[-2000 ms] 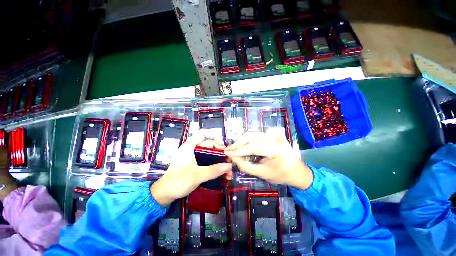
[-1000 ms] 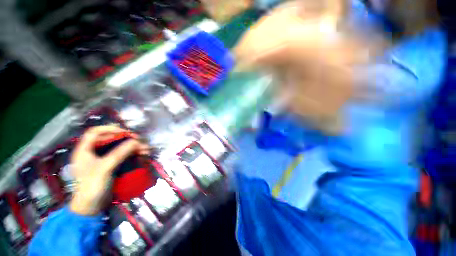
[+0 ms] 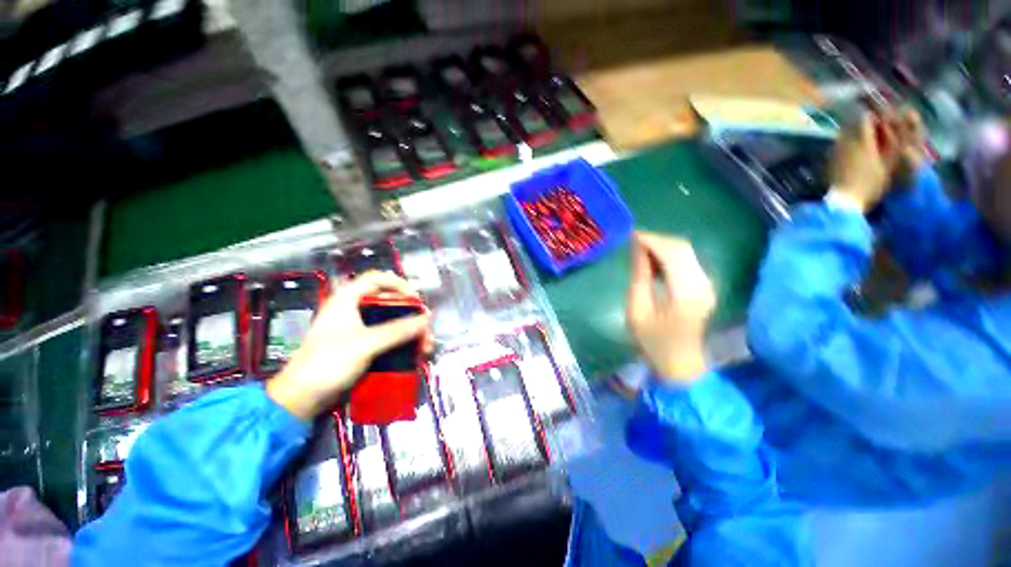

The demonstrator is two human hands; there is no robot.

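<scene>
My left hand (image 3: 338,343) grips a black phone housing (image 3: 388,332) with a red rim above the near part of the clear tray (image 3: 565,343). A plain red face (image 3: 385,398) shows just below it; I cannot tell if it is the same piece. My right hand (image 3: 672,297) is raised right of the tray, near the blue bin (image 3: 610,210) of small red parts (image 3: 562,222). Its fingers are bent and blurred; I cannot tell whether a small part is pinched in them. Several housings (image 3: 217,327) lie in rows in the tray.
A grey metal post (image 3: 299,100) and pale rail stand behind the tray. Another tray of housings (image 3: 482,127) and brown cardboard (image 3: 698,89) lie beyond. At right, a person in a blue smock (image 3: 887,321) works close by. A pink sleeve (image 3: 31,532) shows at lower left.
My right hand has left the housing and is now to the right of the tray. My left hand still holds the housing. The view swung right and tilted, then came partly back.
</scene>
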